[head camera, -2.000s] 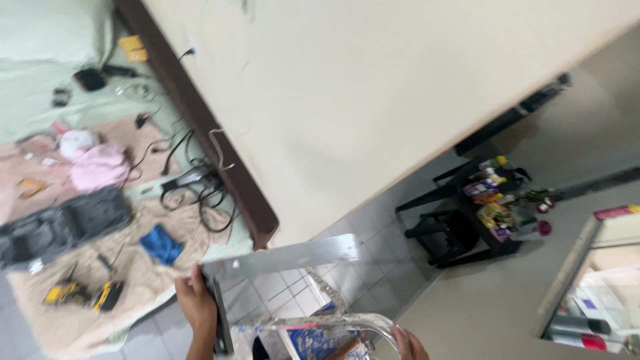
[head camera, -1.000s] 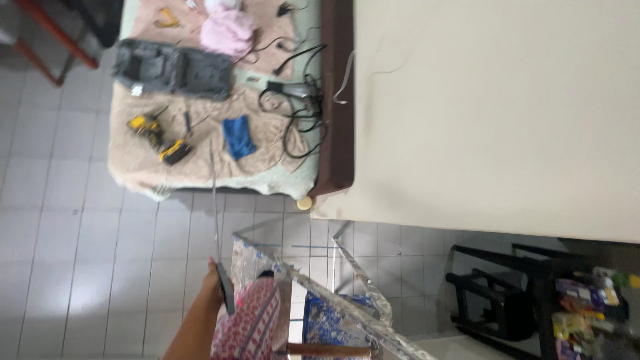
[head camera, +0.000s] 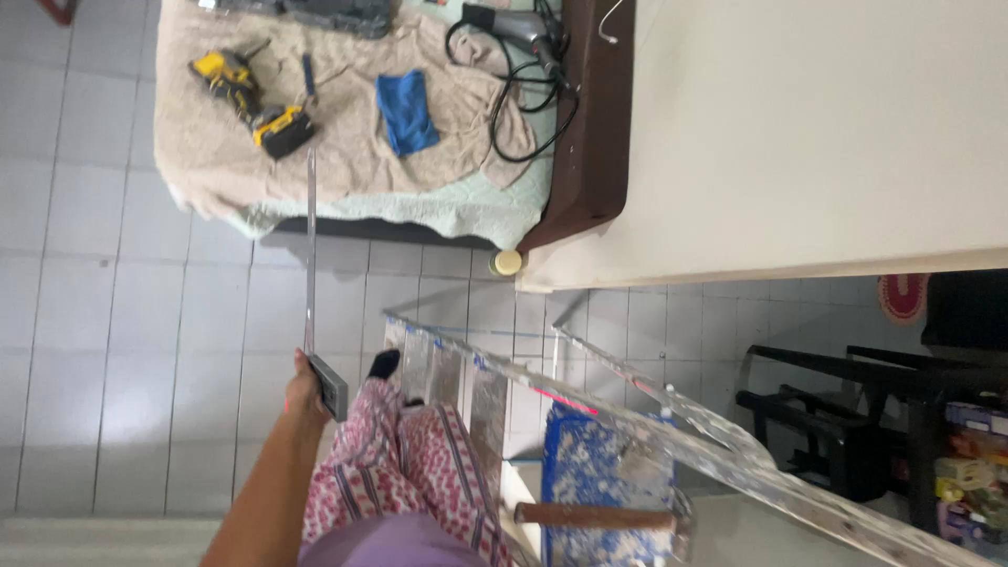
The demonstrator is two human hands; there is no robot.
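My left hand (head camera: 305,395) holds the grey stock of a metal try square (head camera: 329,387); its thin blade, seen edge-on, points away over the tiled floor toward the bed. My right hand is out of view. On the beige towel (head camera: 354,169) on the bed lie a yellow and black cordless drill (head camera: 248,102), a dark slim tool (head camera: 308,75) and a blue cloth (head camera: 407,113). A grey hair dryer (head camera: 512,27) with a coiled black cord rests near the brown headboard (head camera: 591,150). Part of a dark tool case (head camera: 331,12) shows at the top.
A paint-splattered metal stepladder (head camera: 614,417) stands beside the person's legs, with a blue platform (head camera: 587,472) and a wooden-handled tool (head camera: 594,516) across it. A pale wall (head camera: 787,142) ends near a round-lidded container (head camera: 506,262). Black furniture (head camera: 835,441) with colourful packages is at right.
The view has swung and moved a lot. My right hand, near the ladder two seconds ago, is out of view now. The square has turned from its broad face to its edge.
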